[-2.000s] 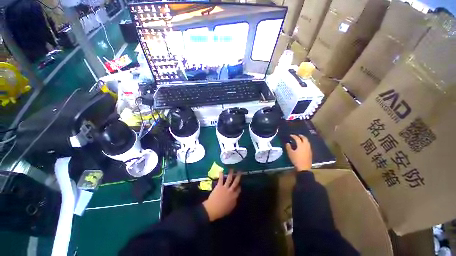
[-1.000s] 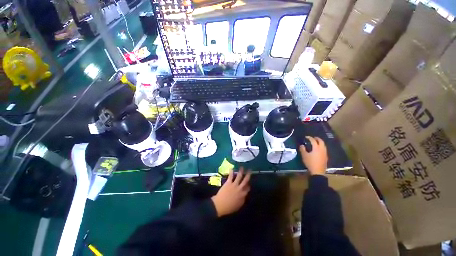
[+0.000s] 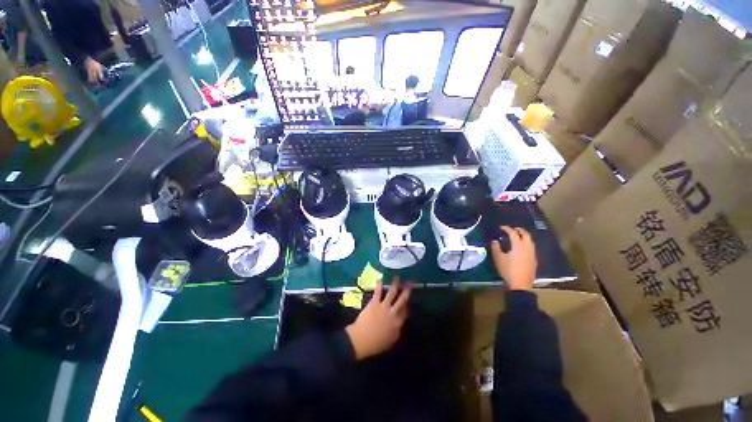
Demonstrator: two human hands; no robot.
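Note:
My right hand lies over a small black mouse on a dark mouse pad. My left hand is bare, fingers apart, its fingertips at the bench's front edge beside yellow sticky notes. It holds nothing that I can see. Four white dome cameras with black ball heads stand in a row: one at the left, one beside it, a third and the rightmost. The monitor shows icons and a room-like picture with windows. A black keyboard lies below it.
A white box with a dark display stands right of the keyboard. Brown cartons are stacked at right, and an open carton is under my right arm. At left are a white strip and black case. Another person's hand shows upper left.
Since the first frame the view has shifted. The third camera's black head has turned compared with one second ago. Another person's hand has appeared at upper left. My hands keep about the same places.

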